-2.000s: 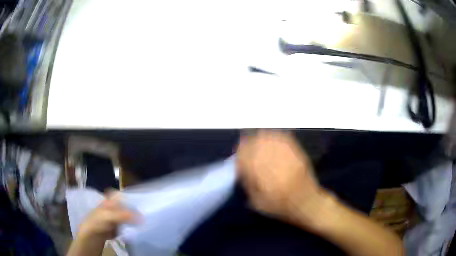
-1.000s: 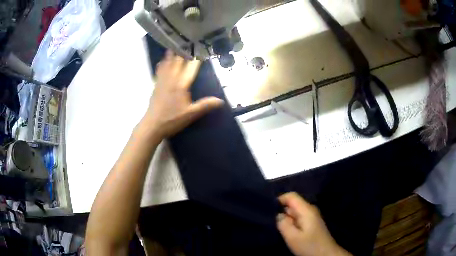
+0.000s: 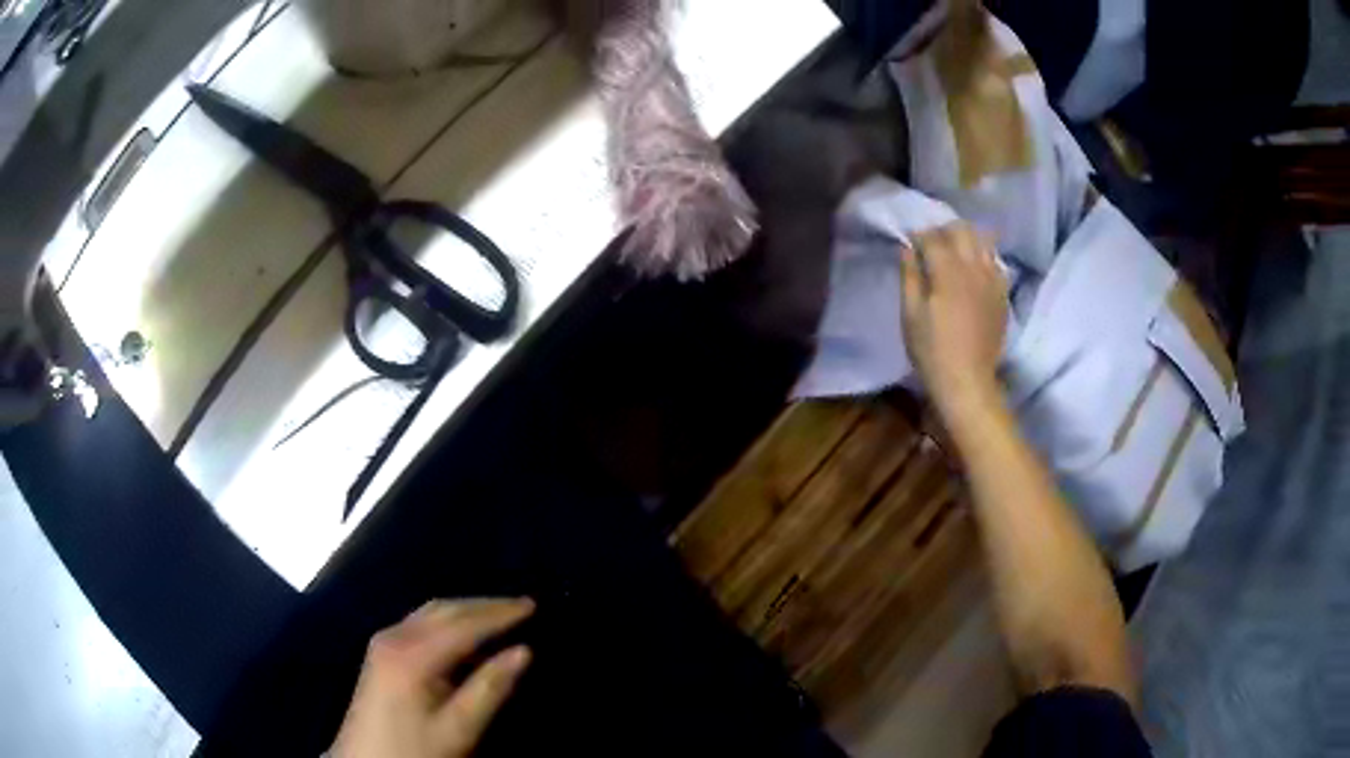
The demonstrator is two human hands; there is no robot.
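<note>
My right hand [image 3: 955,304] is at the pile of pale cut pieces to the right of the table. Its fingers are closed on the edge of a pale panel [image 3: 866,319]. More pale panels [image 3: 1073,378] with tan strips lie folded beside and under it. My left hand [image 3: 430,681] is low in the picture, cut off by the bottom edge. Its thumb and fingers are apart over dark cloth, and it holds nothing visible. A dark fabric band [image 3: 111,570] runs over the table at the left. It merges with the dark lap area, so its end cannot be told.
Black shears [image 3: 356,208] lie on the machine table, with a thin dark pointed piece [image 3: 393,444] by their handles. A pinkish thread bundle [image 3: 674,193] hangs over the table edge. A wooden slatted surface [image 3: 829,496] is below the pale pieces. Part of the machine shows at the far left.
The view has swung right, towards the pale pieces. My right hand has left the dark cloth and grips a pale panel. My left hand has come off the cloth near the needle and moved back.
</note>
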